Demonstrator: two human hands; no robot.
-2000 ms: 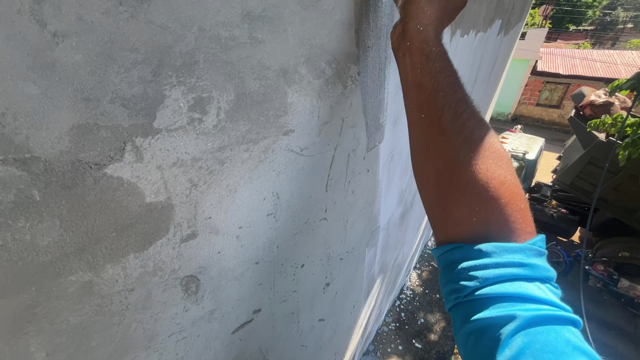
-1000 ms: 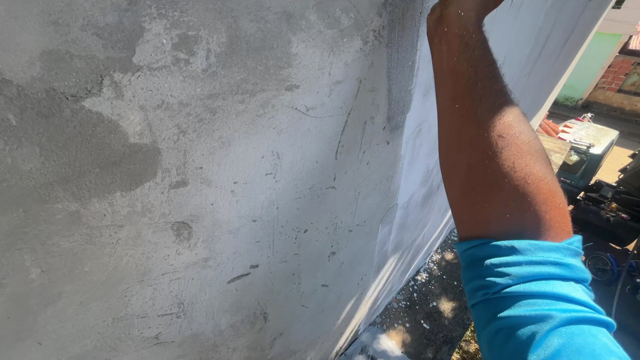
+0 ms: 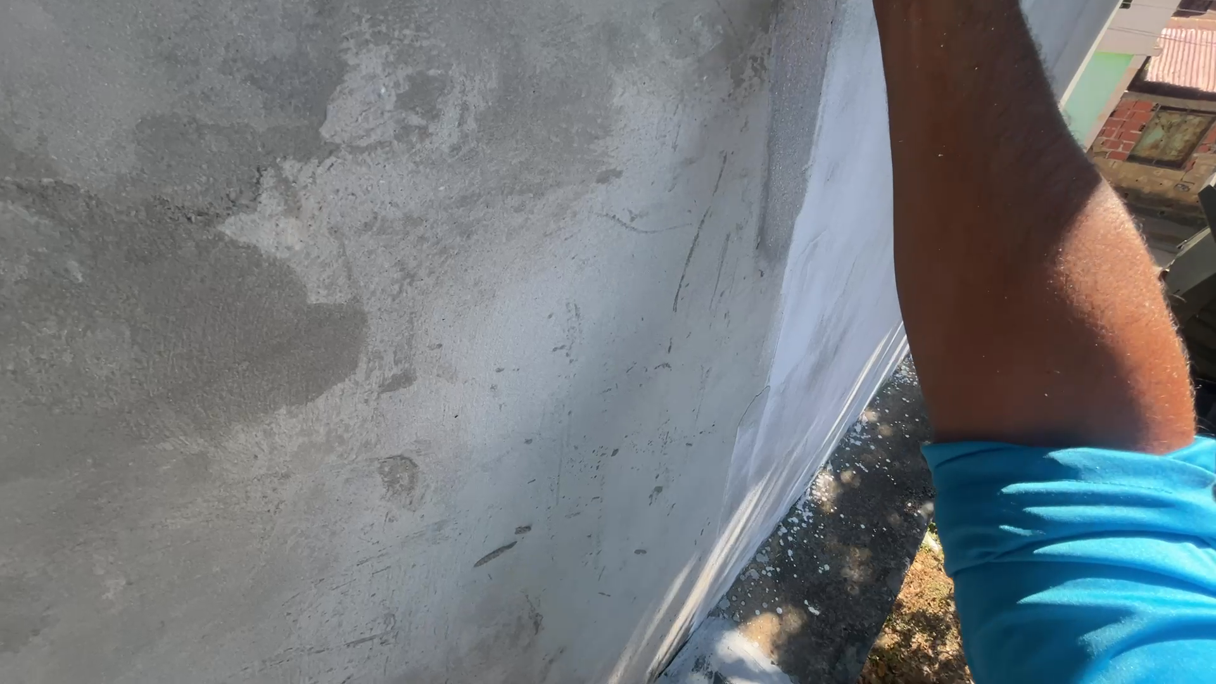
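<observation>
A grey plastered wall fills the left and middle, with darker damp-looking patches, scratches and small pits. Further right, a smooth white coat covers part of it, beside a darker grey vertical strip. My right forearm, in a rolled blue sleeve, reaches up along the right side in front of the white part. The right hand is beyond the top edge, so what it holds or touches is hidden. My left hand is nowhere in the picture.
Below the wall's foot runs a dark ledge spattered with white drops, with dry ground beside it. A brick building with a window and a pinkish corrugated roof stands at the upper right.
The right hand, partly visible at the top edge in both earlier frames, is now out of sight above it. The forearm fills more of the right side.
</observation>
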